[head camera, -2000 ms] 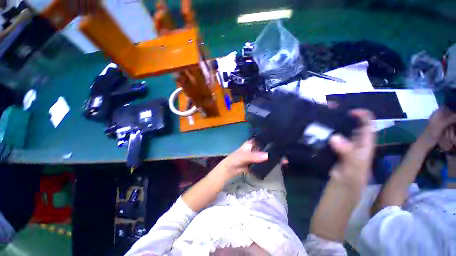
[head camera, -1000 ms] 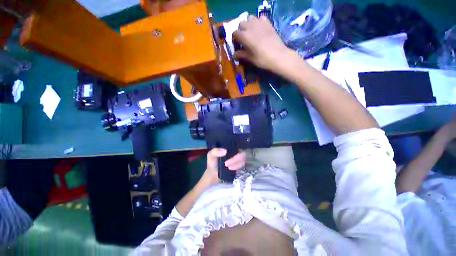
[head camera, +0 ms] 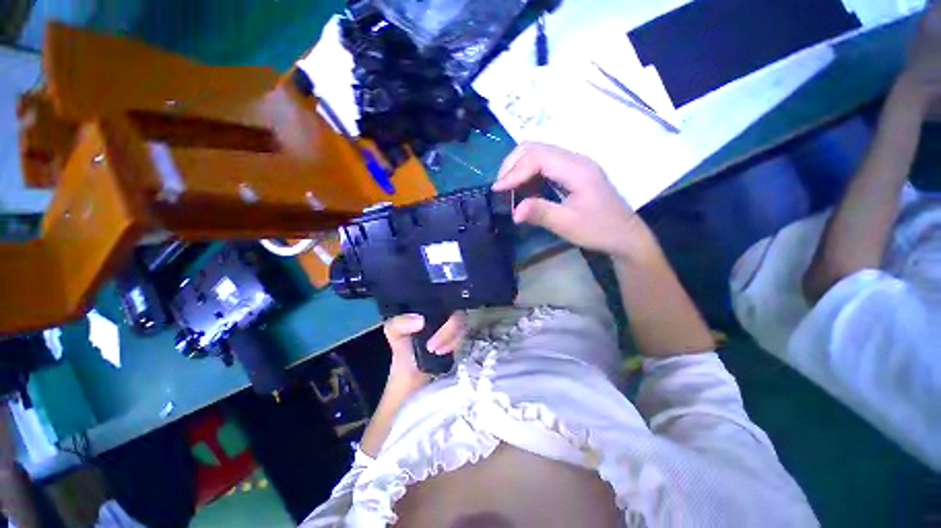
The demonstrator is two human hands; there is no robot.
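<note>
A black camera unit (head camera: 397,253) with a pale label and a short lens barrel at its left end is held level at the bench's front edge. My left hand (head camera: 418,335) grips its handle from below. My right hand (head camera: 557,191) is at the unit's upper right corner, thumb and index finger close together there. Whether a small part is between those fingertips is too small to tell. The unit's underside is hidden.
A large orange stand (head camera: 206,175) rises close on the left. Other camera units (head camera: 222,294) lie beyond it. Dark mouldings (head camera: 397,88), a clear bag (head camera: 454,23), tweezers (head camera: 635,95) on paper and a black adhesive sheet (head camera: 722,46) lie ahead. Another worker's arm (head camera: 877,196) is at right.
My right hand has come back from the small parts behind the orange stand to the unit's right corner. My left hand still holds the unit. The view has turned and shifted.
</note>
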